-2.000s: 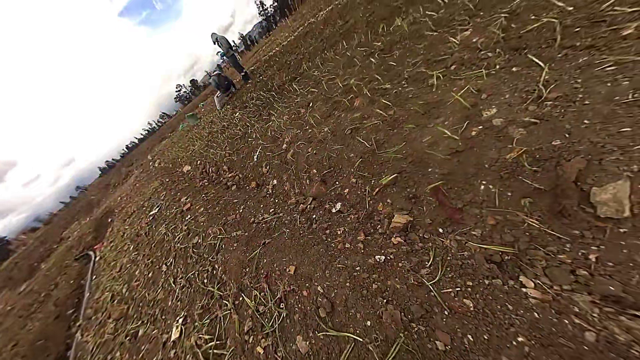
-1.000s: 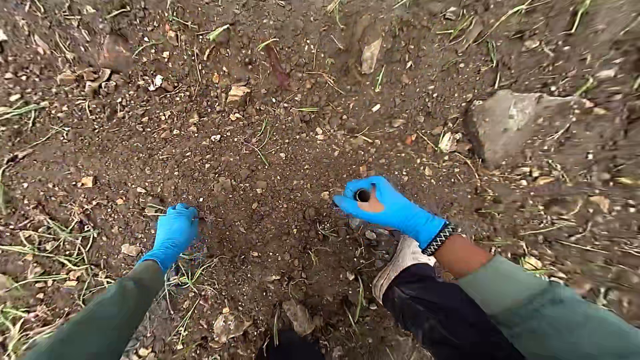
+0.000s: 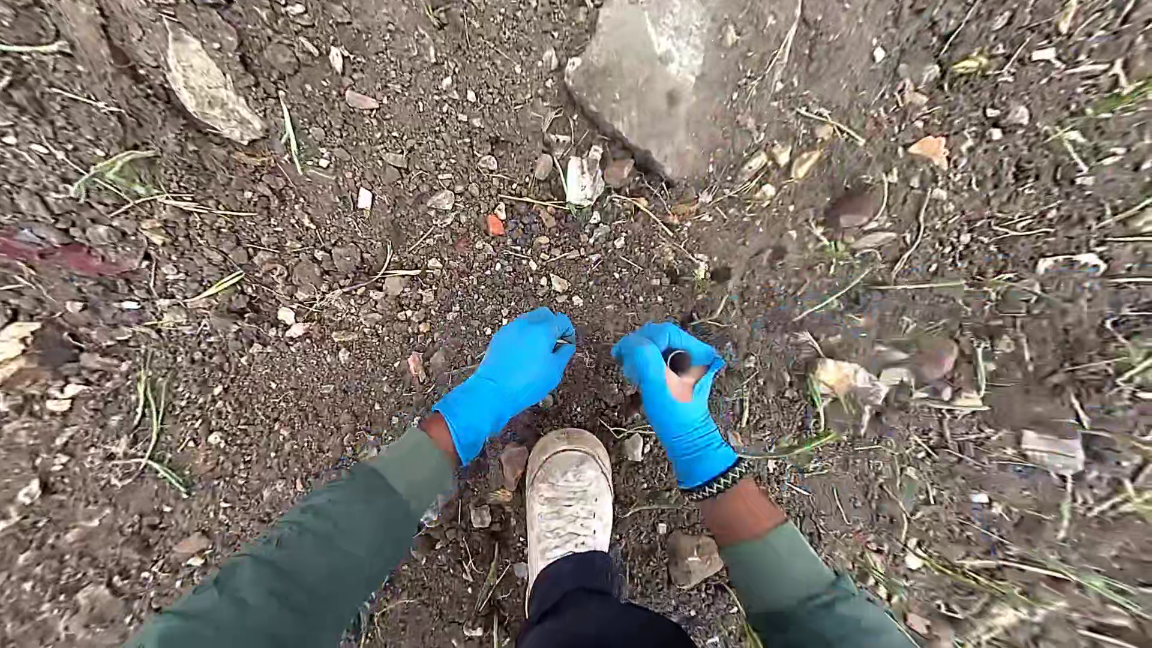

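Note:
My left hand (image 3: 520, 376), in a blue glove, is low over the soil left of centre, its fingers drawn together; whether something small is pinched in them is hard to tell. My right hand (image 3: 675, 378), in a blue glove torn at the palm, is curled around a dark round-ended handle (image 3: 678, 361); the rest of that tool is hidden below the fist. Brown stony soil (image 3: 468, 279) lies under both hands, which are a short way apart, just ahead of a dirty white shoe (image 3: 569, 495).
A large flat grey stone (image 3: 643, 85) is embedded ahead of my hands. A long pale stone (image 3: 209, 85) sits at the upper left, and pale stones (image 3: 846, 378) lie to the right. Grass blades and straw are scattered about. A brown stone (image 3: 693, 558) is beside the shoe.
Both hands were out of view two seconds ago. Since one second ago my left hand has come much closer to my right hand, which still holds the dark handle. The view has shifted and turned.

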